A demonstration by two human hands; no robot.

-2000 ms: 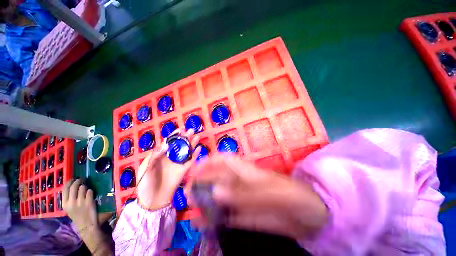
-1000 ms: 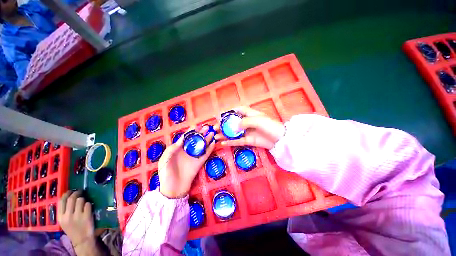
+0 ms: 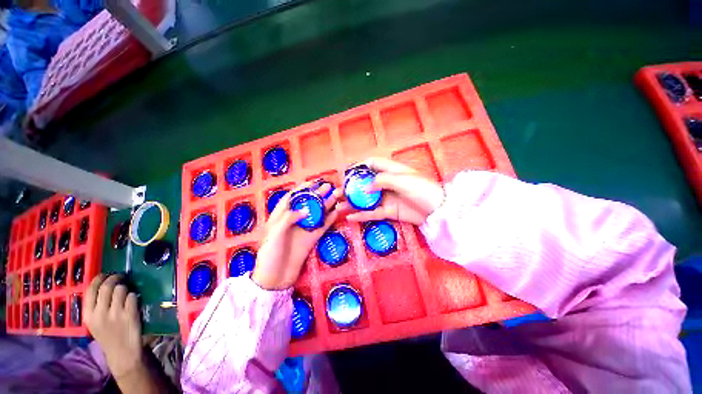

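Note:
A red-orange foam tray (image 3: pixel 400 296) lies in front of me, with blue-lit watch heads (image 3: pixel 333 248) in several pockets and other pockets empty. My left hand (image 3: pixel 286 238) holds a watch head (image 3: pixel 308 210) with its face lit bright blue. My right hand (image 3: pixel 400 192) holds a second lit watch head (image 3: pixel 362 189) just to the right of it. Both are held side by side above the middle of the tray, faces up. My hands hide some pockets beneath them.
A tray of dark watches (image 3: pixel 55 265) and another person's hand (image 3: pixel 115 315) are at left. A yellow-white ring (image 3: pixel 149 224) and dark disc (image 3: pixel 157 253) lie near the metal post (image 3: pixel 77 181). A red tray (image 3: pixel 668 100) is at right, stacked trays (image 3: pixel 92 58) upper left.
My right hand, blurred two seconds ago, now holds a watch head beside the left one. Over the last second my left hand's watch head has risen slightly and moved closer to the right one.

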